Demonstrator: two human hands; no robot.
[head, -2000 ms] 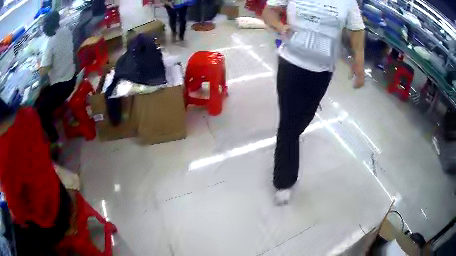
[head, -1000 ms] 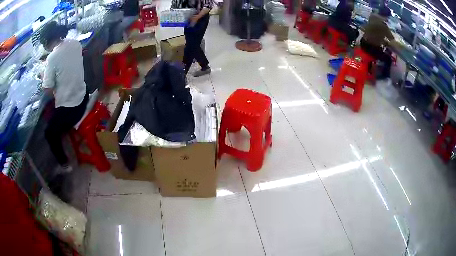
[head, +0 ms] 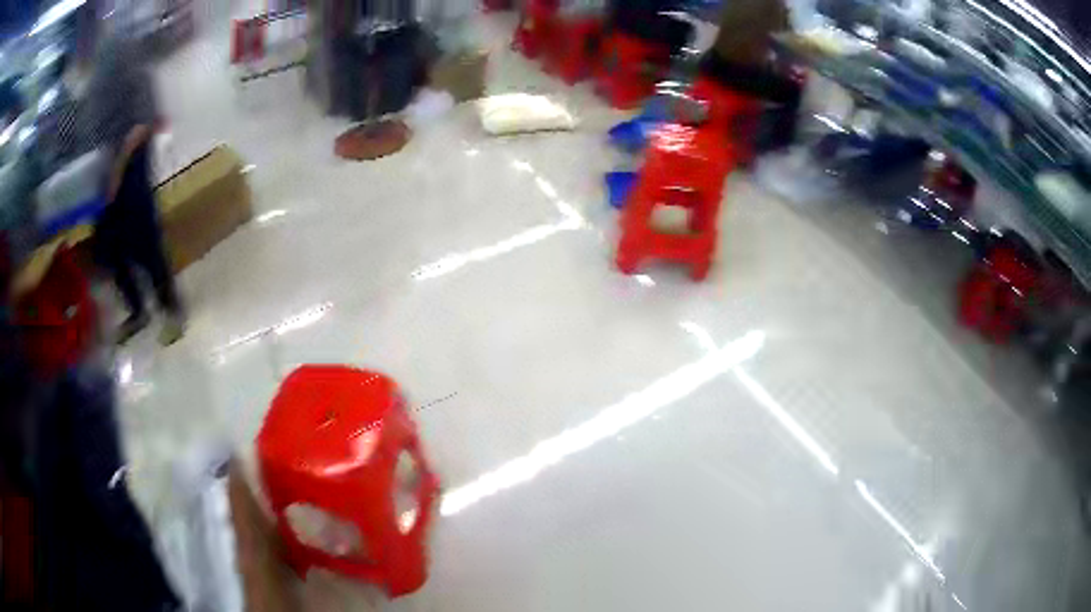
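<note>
Neither of my hands is in the picture. A red plastic stool [head: 341, 436] stands nearest in front of me, at the lower left on the pale tiled floor. A cardboard carton [head: 257, 544] is cut off at the lower left, beside the stool, with white material at its top. Dark cloth [head: 90, 478] lies at the left edge next to it. The frame is blurred, so details do not show.
A person [head: 138, 215] stands at the left by a long cardboard carton [head: 206, 209]. Another red stool [head: 680, 197] is ahead, near a seated person. Benches [head: 957, 132] line the right. A pale sack [head: 524, 114] and a round brown base [head: 372, 139] are farther back.
The view has turned right and moved forward. The near stool and the carton have shifted to the lower left. The person with dark trousers now shows at the left edge.
</note>
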